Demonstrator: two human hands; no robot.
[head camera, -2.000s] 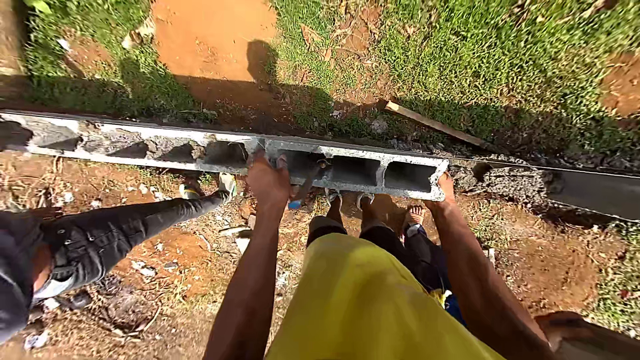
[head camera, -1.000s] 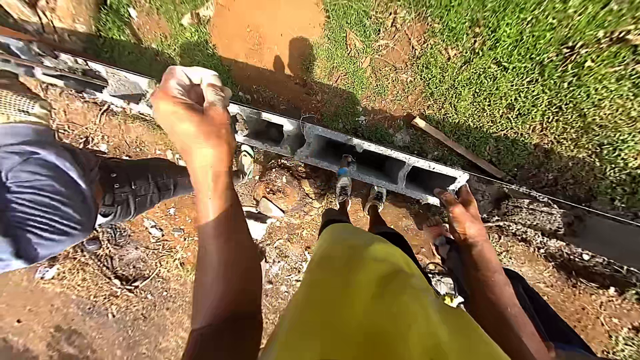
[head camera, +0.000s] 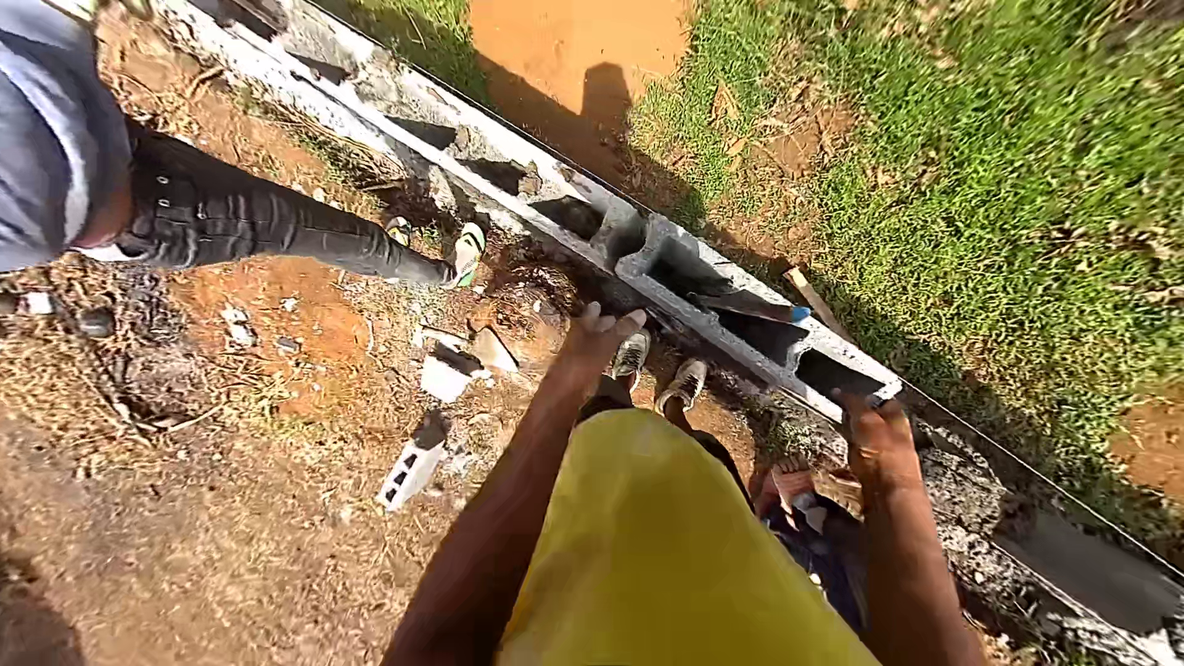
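A hollow concrete block (head camera: 731, 351) lies on the wall, end to end with the row of laid blocks (head camera: 435, 139) at the upper left. My right hand (head camera: 879, 430) grips the block's right end, its fingers over the end rim. Just in front of the block's near side is my left hand (head camera: 601, 338), fingers partly curled, holding nothing that I can see; whether it touches the block I cannot tell. A tool with a blue end (head camera: 797, 314) lies across the block's cavities. Along the wall's far edge runs a taut string (head camera: 1045, 495).
Rough mortar (head camera: 953, 481) covers the wall right of the block. A person in dark jeans (head camera: 277, 217) stands at left. Another person's foot (head camera: 791, 481) is near my right arm. Broken block pieces (head camera: 444, 375) lie on the ground; a wooden board (head camera: 814, 296) lies beyond the wall.
My left hand was on the block, then rose above the wall, and is now lower at its near side. My right hand stays at the right end. The view has turned and shifted.
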